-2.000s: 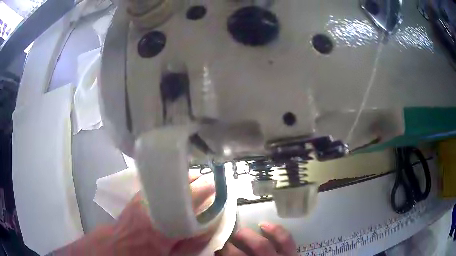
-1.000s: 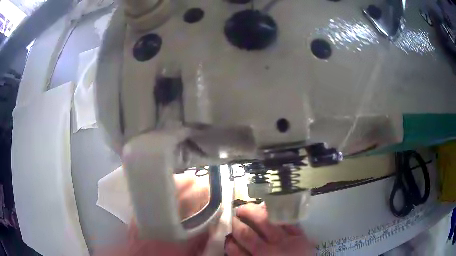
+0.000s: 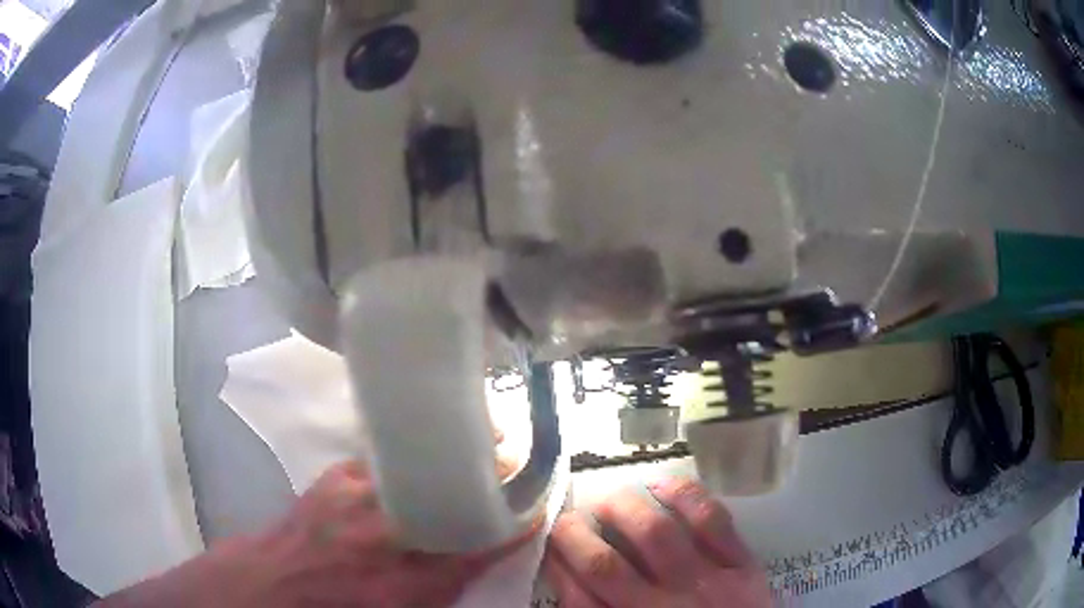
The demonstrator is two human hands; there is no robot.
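A cream fabric piece (image 3: 297,398) lies partly under the sewing machine head (image 3: 594,154), left of the brightly lit needle area. My left hand (image 3: 315,546) presses flat on the fabric, its fingers partly hidden behind the pale curved guard (image 3: 422,404). My right hand (image 3: 654,546) lies right of the guard at the bottom edge, fingers forward, resting at the fabric's right edge. Fabric also shows between the two hands. The needle and presser foot are hidden or washed out by glare.
A stack of cream panels (image 3: 107,392) lies at the left, with loose crumpled fabric (image 3: 216,196) beside it. Black scissors (image 3: 989,416) lie at the right, near a yellow box (image 3: 1069,392). A printed ruler (image 3: 880,558) runs along the front edge.
The machine head sits slightly higher and further right in view. My left hand has shifted back to the left, and more of the fabric at left shows. My right hand stays near the guard.
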